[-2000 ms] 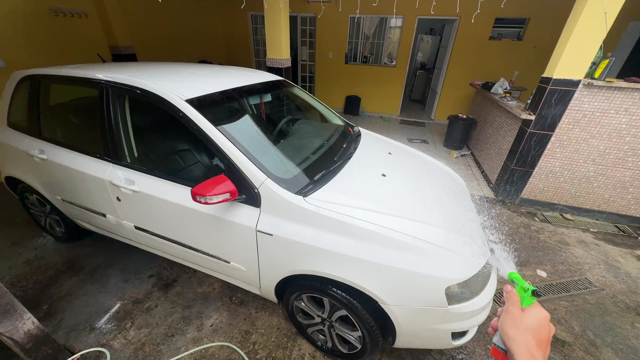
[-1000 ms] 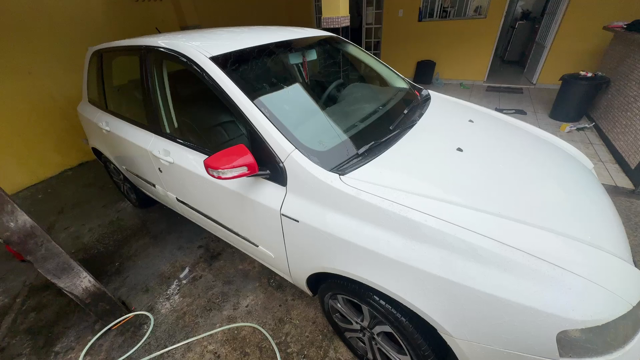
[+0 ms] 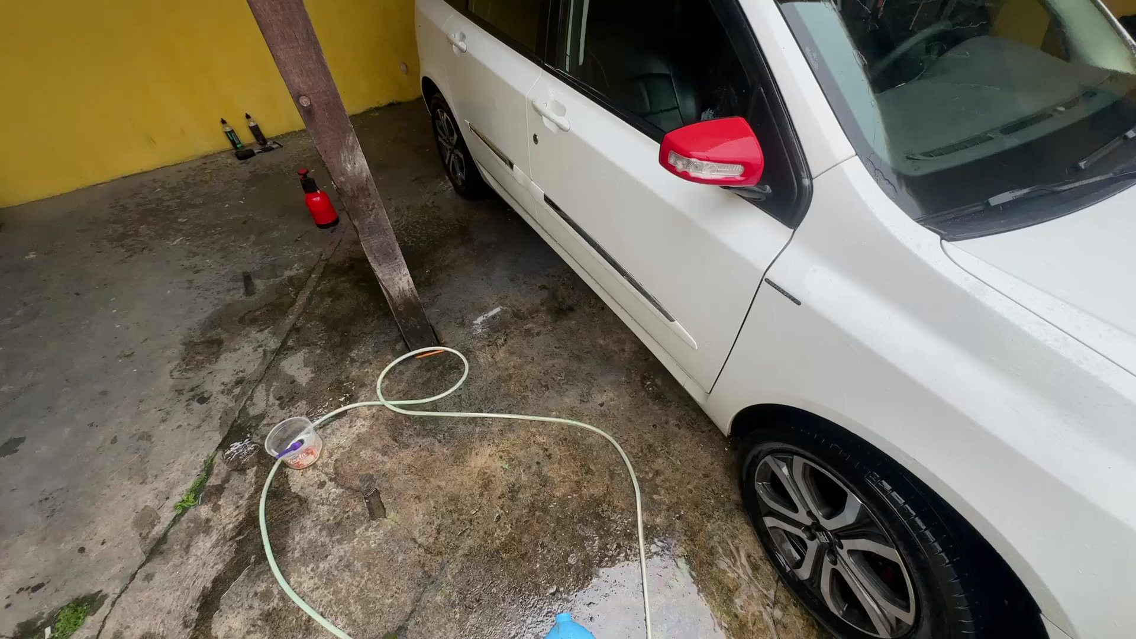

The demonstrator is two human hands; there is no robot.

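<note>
Neither of my hands is in the frame, so what they hold cannot be seen. A white car (image 3: 621, 213) fills the right side, with a red side mirror (image 3: 713, 151) and a front wheel with an alloy rim (image 3: 832, 543). A pale green hose (image 3: 532, 417) lies looped on the wet concrete floor, and both of its visible ends run out at the bottom edge. Beside the hose at the left stands a clear plastic tub (image 3: 294, 442) with a purple-handled item in it. The top of a light blue container (image 3: 568, 627) shows at the bottom edge.
A wooden post (image 3: 351, 169) stands between the car and a red pump sprayer (image 3: 319, 202). Two dark bottles (image 3: 244, 136) are by the yellow wall (image 3: 133, 80). Weeds (image 3: 193, 488) grow along a crack in the floor.
The view has swung down and to the left. Two seconds ago a hand held a green spray nozzle spraying water at the car's front; the hand and nozzle are now out of view.
</note>
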